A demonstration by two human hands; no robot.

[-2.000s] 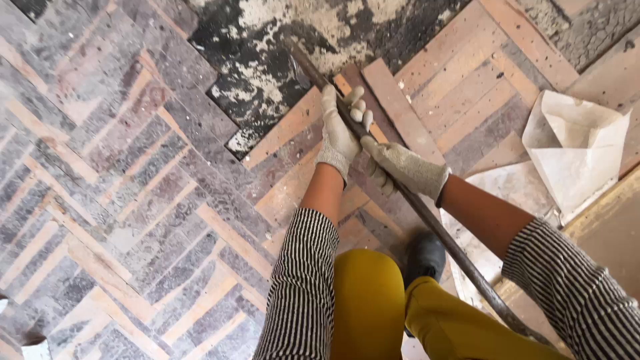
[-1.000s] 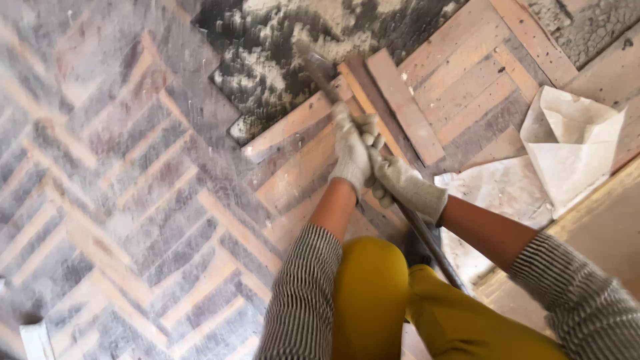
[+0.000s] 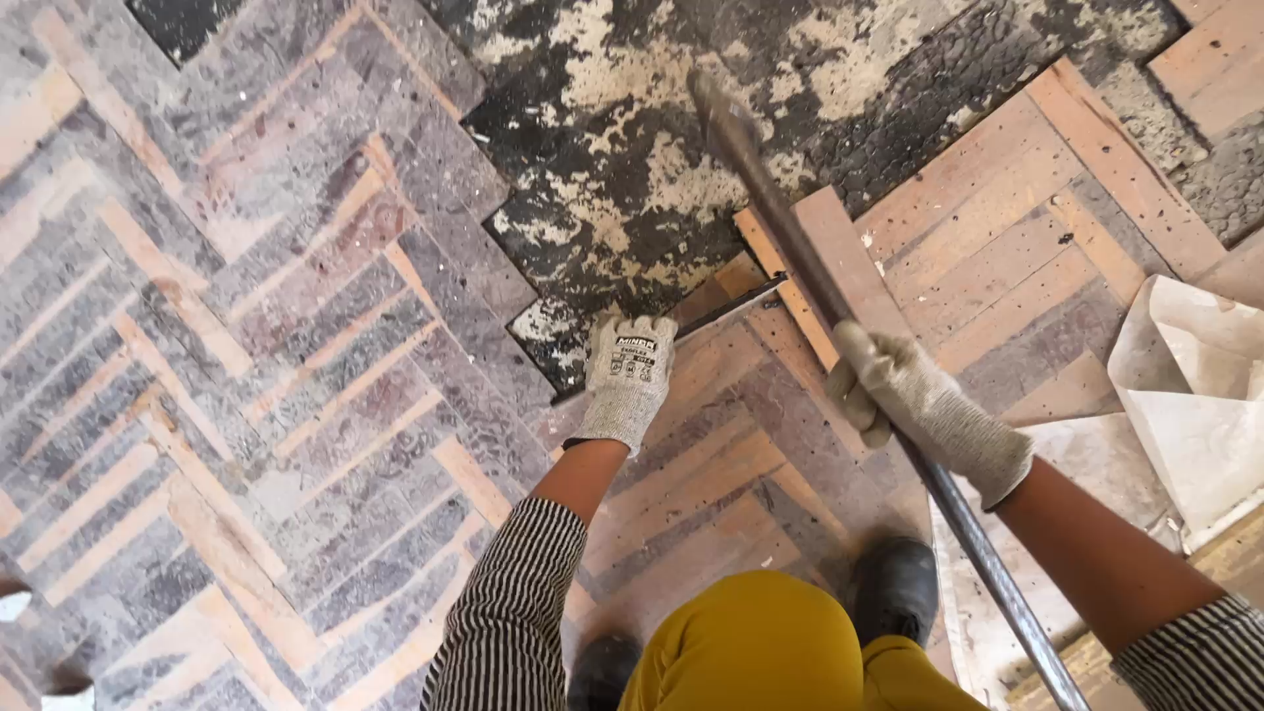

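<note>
My left hand [image 3: 630, 380], in a pale knit work glove, has its fingers curled over the dark edge of a wooden parquet strip [image 3: 726, 314] at the border of the bare patch. My gloved right hand [image 3: 913, 410] grips the shaft of a long metal pry bar [image 3: 780, 217]. The bar slants across the view from lower right, its flattened end over the exposed subfloor [image 3: 632, 148] with black adhesive and pale patches. Two loose parquet strips, one orange-edged [image 3: 785, 286] and one pinkish [image 3: 849, 257], lie under or beside the bar.
Worn herringbone parquet [image 3: 346, 326] spreads across the left. Laid blocks [image 3: 997, 237] border the subfloor at right. Crumpled off-white paper [image 3: 1205, 415] lies at the right edge. My dark shoes [image 3: 894, 588] stand on the parquet close to the work.
My left hand has let go of the bar and moved left and down to a parquet strip at the edge of the bare patch. My right hand still holds the bar.
</note>
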